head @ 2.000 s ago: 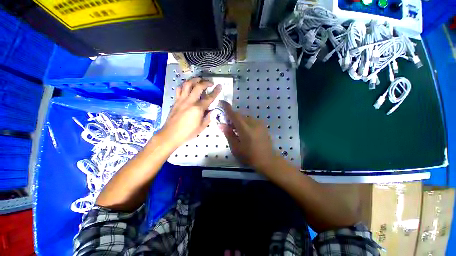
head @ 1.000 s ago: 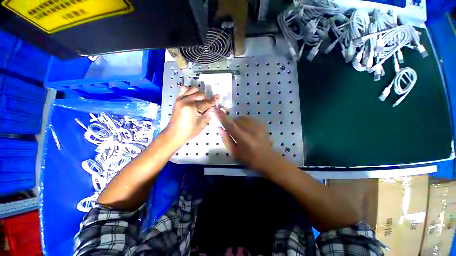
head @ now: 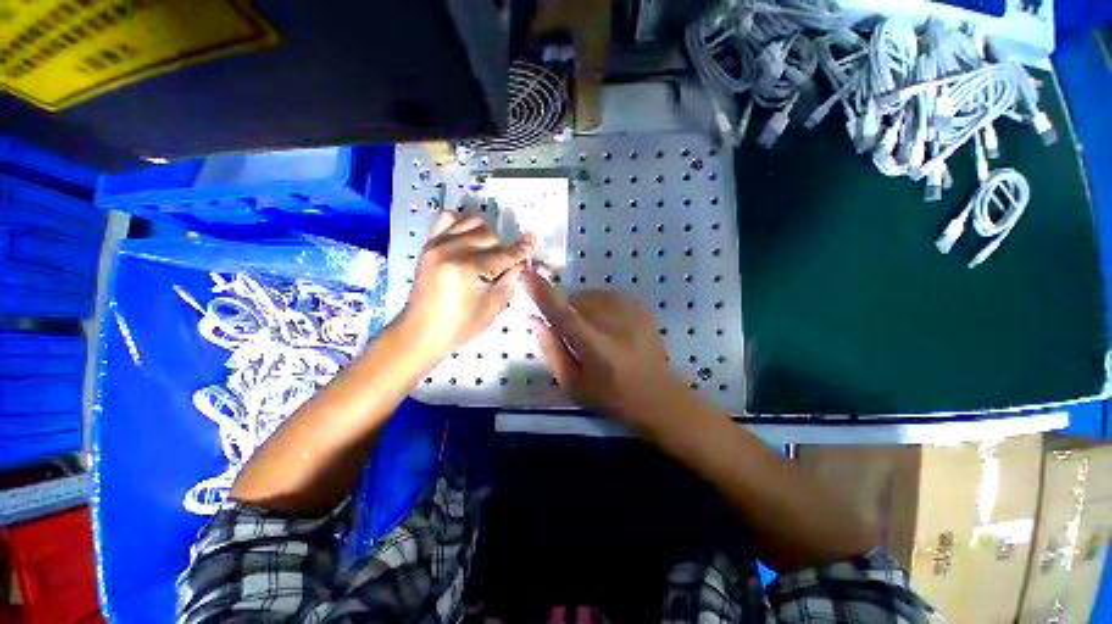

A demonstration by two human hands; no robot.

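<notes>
My left hand [head: 457, 283] and my right hand [head: 600, 341] meet over the silver perforated plate [head: 659, 244], at the near edge of a small whitish marking fixture [head: 537, 207]. My left thumb and fingers are pinched together. My right thumb and index finger point up to the same spot. A tiny pale piece shows between the fingertips, probably part of a white cable; the rest of it is hidden by my hands. Which hand grips it is unclear.
A lined blue bin [head: 146, 427] with tangled white cables [head: 262, 354] stands left. Grey-white coiled cables [head: 902, 98] lie on the green mat [head: 854, 305] at right. A black laser head [head: 366, 73] overhangs the back left, beside a round fan guard [head: 524, 107]. Cartons [head: 976, 524] stand lower right.
My left fingers have drawn back off the fixture and curled into a pinch. The white loop seen between my hands earlier is now hidden. The view has shifted slightly.
</notes>
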